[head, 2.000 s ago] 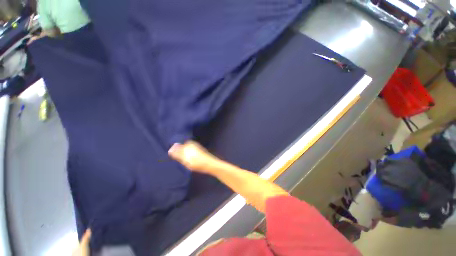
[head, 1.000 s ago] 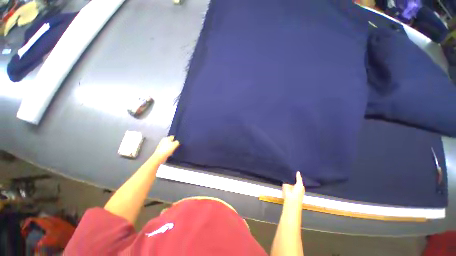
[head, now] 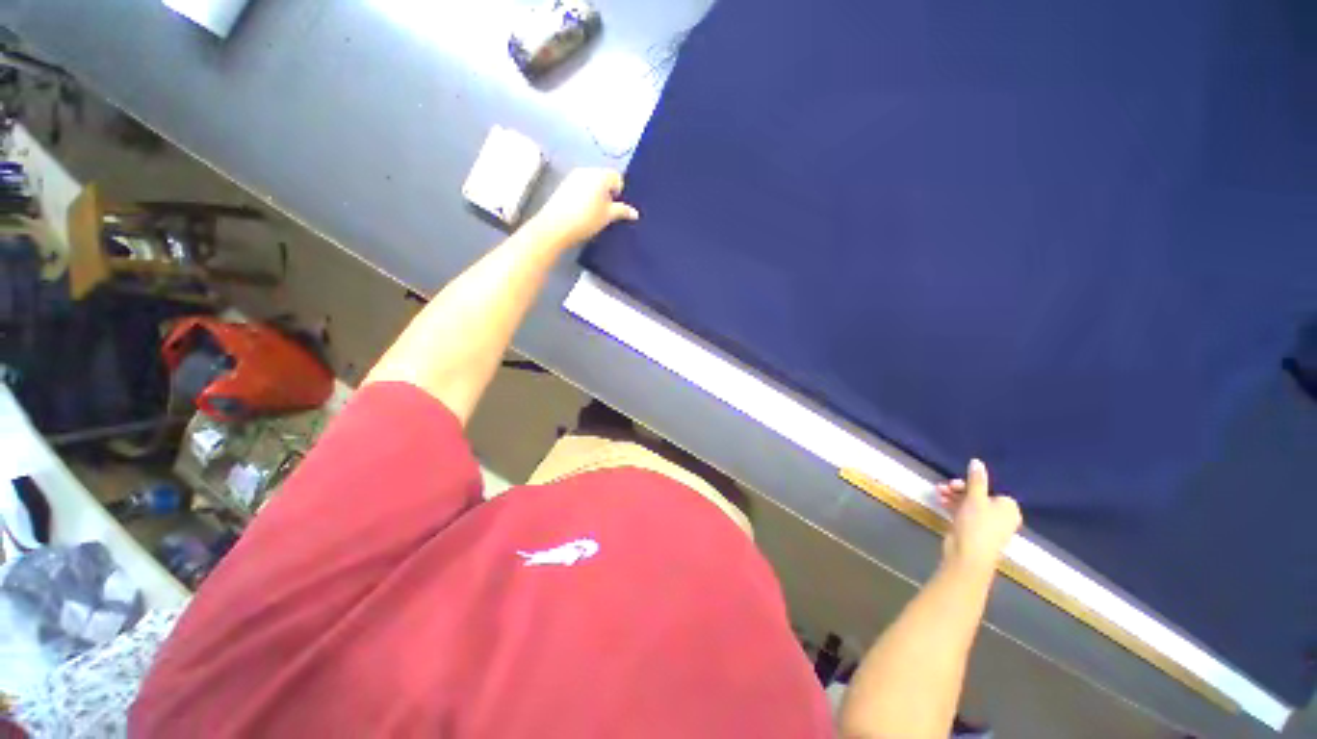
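Dark navy fabric (head: 982, 246) lies over the table at the upper right, its frayed end edge at the left. My left hand (head: 588, 207) pinches the fabric near its left corner. My right hand (head: 982, 517) is at the near edge of the fabric, thumb and fingers closed on that edge. A white paper strip (head: 751, 397) shows beyond the near edge. A yellow-tan wooden strip (head: 1098, 624) lies beside it and passes under my right wrist.
The grey table (head: 347, 145) curves past my front. A whitish wrapped block (head: 506, 175) and a darker block (head: 553, 41) lie left of the fabric. A white roll end (head: 211, 12) shows at the top left. A red basket (head: 249, 367) is below the table, left.
The view has turned and moved closer to the fabric's left corner. Both hands stay at the near edge. The shears and the loose folds at the right have left the view.
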